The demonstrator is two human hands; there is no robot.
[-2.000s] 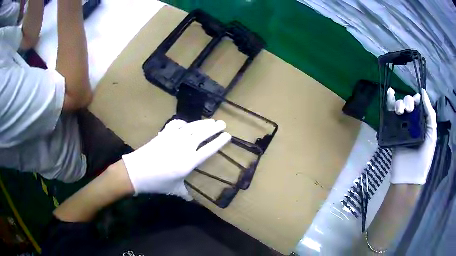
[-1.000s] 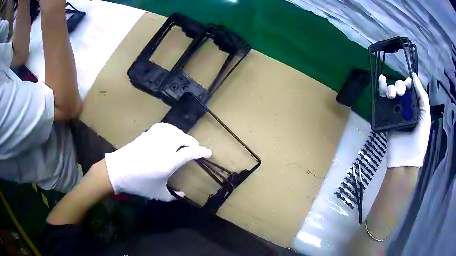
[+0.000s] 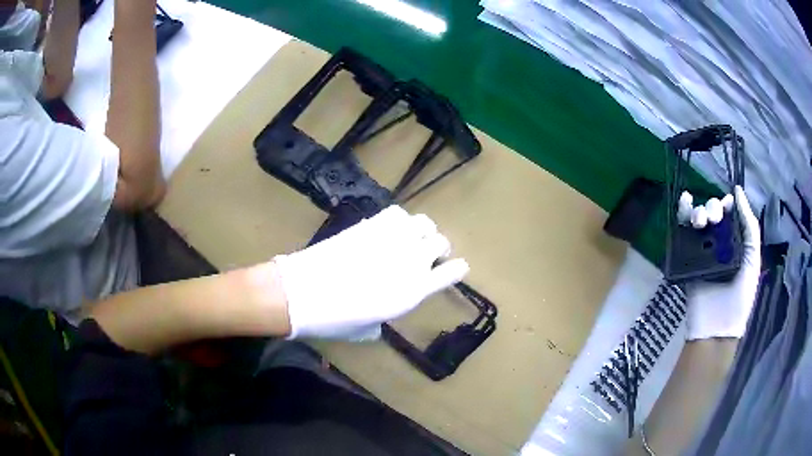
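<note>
My left hand (image 3: 369, 276), in a white glove, is curled over a small stack of black frames (image 3: 441, 352) on the cardboard and grips it. The palm hides the stack's middle; its lower right ends show nearly lined up. My right hand (image 3: 723, 307), also gloved, holds several nested black frames (image 3: 703, 249) upright at the right, its fingertips showing through their opening. More black frames (image 3: 294, 151) lie fanned out on the cardboard above my left hand, touching or overlapping the stack's upper end.
Tan cardboard (image 3: 543, 258) covers the bench. Rows of small black parts (image 3: 645, 343) lie on white sheet at right, with dark tweezers (image 3: 630, 383) across them. A dark block (image 3: 632, 209) stands near the right hand. Piled pale sheets (image 3: 614, 53) are behind. A person's arm (image 3: 135, 107) is at left.
My left hand has moved right and over the frames from their near edge. The spread frames under it are now closer together. My right hand still holds its frames, slightly lower in view.
</note>
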